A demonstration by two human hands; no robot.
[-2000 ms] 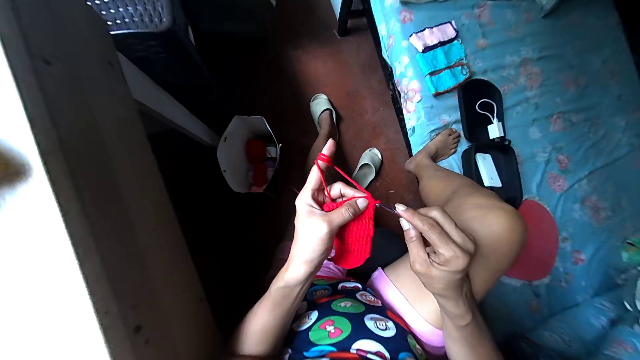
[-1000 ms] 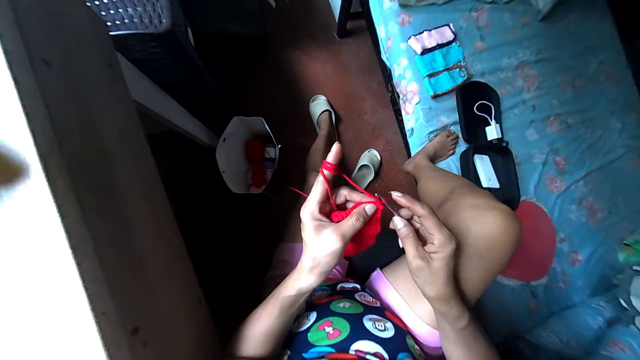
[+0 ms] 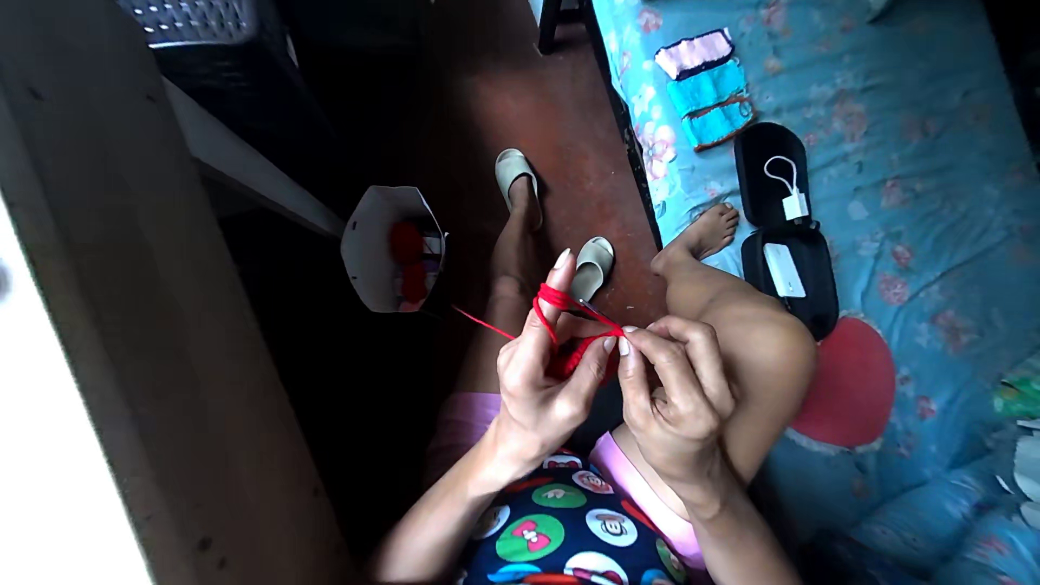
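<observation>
My left hand pinches a piece of red crochet work between thumb and fingers, and red yarn is wrapped around its raised index finger. A strand of the yarn trails off to the left. My right hand grips a thin crochet hook, whose tip points up and left under the taut yarn. The fingertips of both hands meet at the edge of the red work. Most of the piece is hidden behind my left hand, and the hook's handle is covered by my right fingers.
A white bag with red yarn balls stands on the floor at left. On the floral bedsheet lie crocheted strips, an open black case with white devices, and a red round piece. A wooden beam borders the left.
My right hand has moved in against my left hand, and the hook tip now reaches under the yarn. The red piece, hanging in full view two seconds ago, is now mostly hidden.
</observation>
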